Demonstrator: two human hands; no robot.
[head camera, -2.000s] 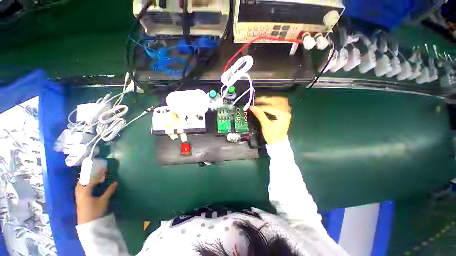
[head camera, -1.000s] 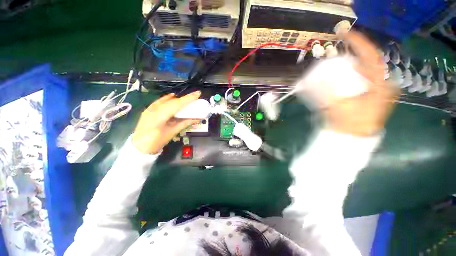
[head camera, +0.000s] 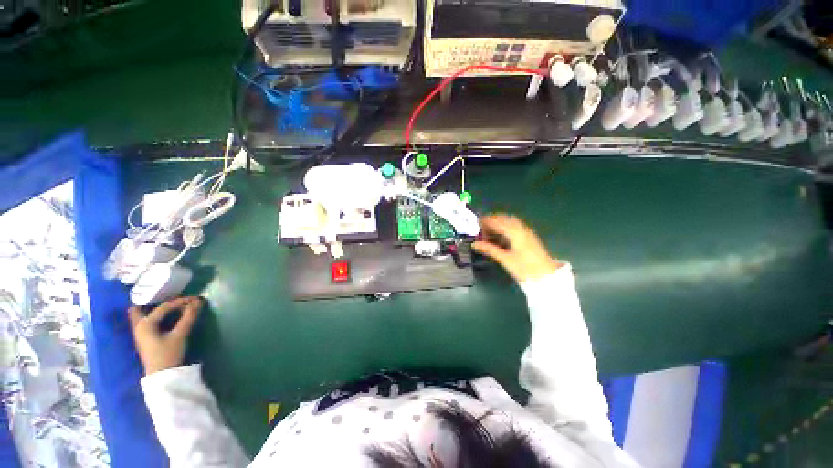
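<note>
A white adapter (head camera: 342, 187) lies on the white socket block (head camera: 294, 219) of the dark fixture base (head camera: 393, 276). Its bundled cord (head camera: 456, 214) lies over the green circuit boards (head camera: 408, 219). My right hand (head camera: 519, 249) is at the fixture's right edge, fingertips by the end of the cord bundle; whether they grip it is unclear. My left hand (head camera: 166, 336) is at the near end of a white adapter (head camera: 161, 281) in the left pile, thumb and fingers apart. A red piece (head camera: 341, 271) sits at the fixture's front.
More corded adapters (head camera: 169, 206) lie at left beside a blue-rimmed bin (head camera: 91, 274). A meter (head camera: 511, 41) with a red lead (head camera: 438, 89), a vented instrument (head camera: 333, 41) and blue wires (head camera: 306, 110) are behind. White adapters (head camera: 690, 111) hang in a row at rear right.
My right hand has come back from the hanging row, where it carried a white blurred thing. My left hand has moved from the fixture's adapter to the left pile. The cord bundle lies farther back.
</note>
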